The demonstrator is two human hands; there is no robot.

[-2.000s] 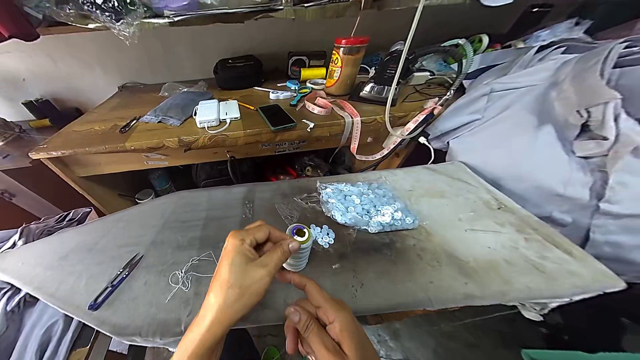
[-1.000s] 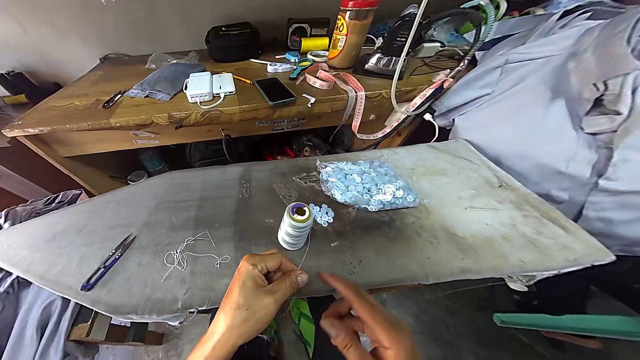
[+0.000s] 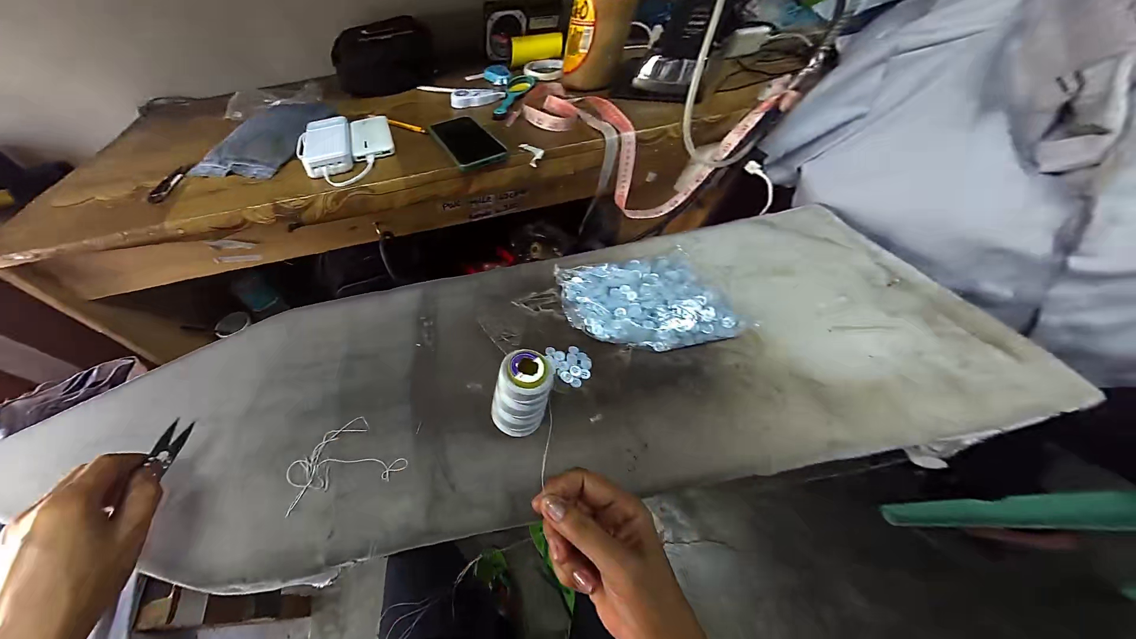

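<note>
At the far left of the board, my left hand (image 3: 84, 532) is closed around the handles of thread snips (image 3: 169, 444), their dark blades pointing away from me. My right hand (image 3: 603, 541) pinches a white thread (image 3: 548, 444) between thumb and fingertips at the board's near edge. That thread runs up to a spool of white thread (image 3: 519, 404), which stands upright just beyond the hand. Pale blue buttons (image 3: 569, 365) lie loose beside the spool, and a clear plastic bag of the same buttons (image 3: 648, 302) is behind them. Left of the spool lies a loose tangle of thread (image 3: 319, 461).
The padded grey board (image 3: 373, 355) spans the view. Behind it, a wooden desk (image 3: 284, 213) holds a phone (image 3: 468, 142), white power bank (image 3: 326, 146), tape measure (image 3: 626, 169), jar (image 3: 586, 44) and iron (image 3: 670, 62). Grey cloth (image 3: 958, 160) is heaped at the right.
The snips, lying on the board in both earlier frames, are now in my left hand, which has moved left from the board's near edge. My right hand now holds the thread that my left hand pinched.
</note>
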